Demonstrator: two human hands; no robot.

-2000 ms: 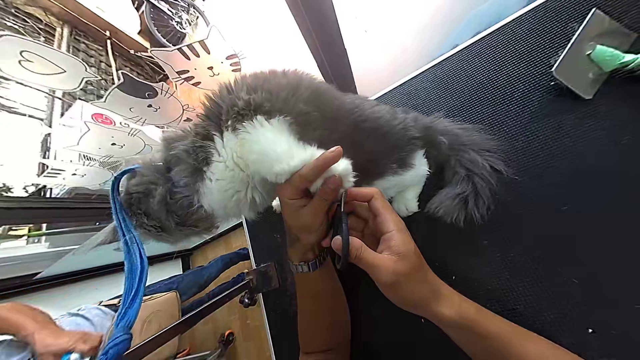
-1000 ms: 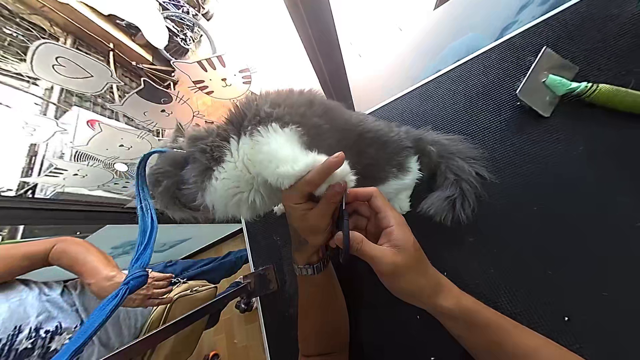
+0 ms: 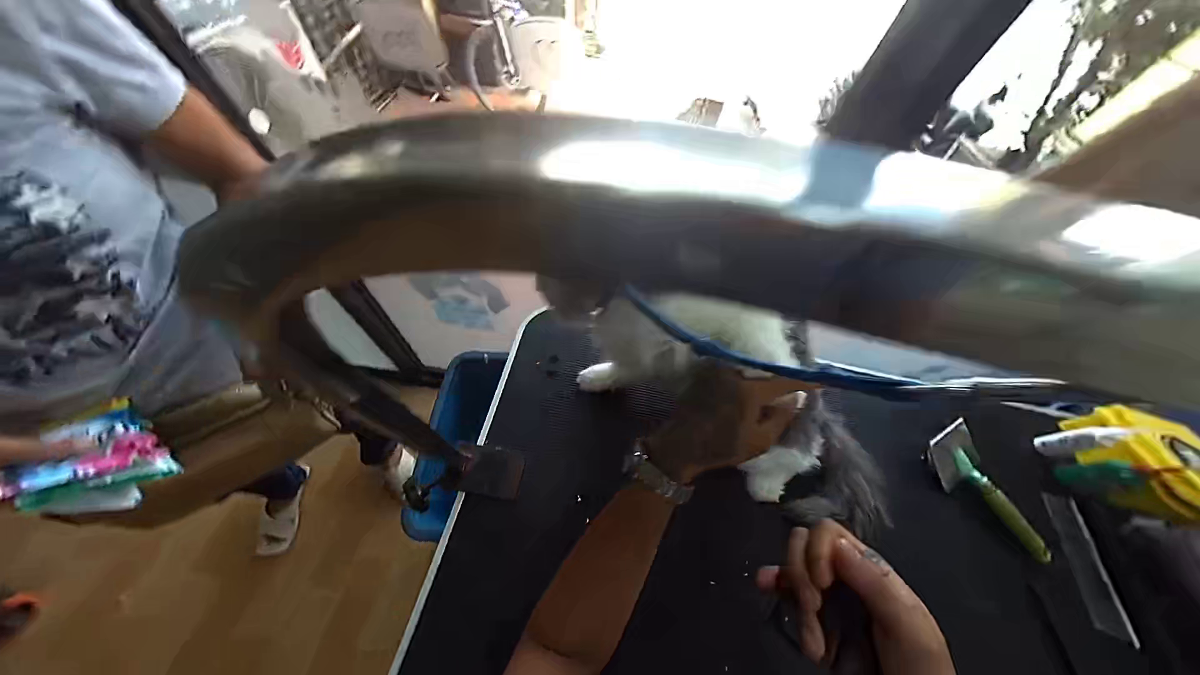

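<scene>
A long-haired grey and white cat (image 3: 694, 328) is on the black grooming table (image 3: 553, 572), its head and back largely hidden by a blurred metal bar. My left hand (image 3: 727, 412) is closed around one of its legs, with a bit of white fur showing by the fingers. Lower right, near the grey tail (image 3: 848, 469), is my right hand (image 3: 844, 581), fingers curled and off the cat; a dark shape shows under it, too unclear to name. A blue leash (image 3: 722, 352) runs past the cat to the right.
The curved metal bar (image 3: 600, 206) crosses close to the camera. Right on the table lie a green-handled slicker brush (image 3: 998, 511), a metal comb (image 3: 1092, 567) and a yellow pack (image 3: 1144, 459). A blue bin (image 3: 459, 403) stands beside the table. At left, a person (image 3: 103, 216) holds colourful packets (image 3: 94, 459).
My right hand has come away from the paw and my left hand. The view has shifted strongly, and the metal bar now covers much of it. The person at left now stands with packets in hand.
</scene>
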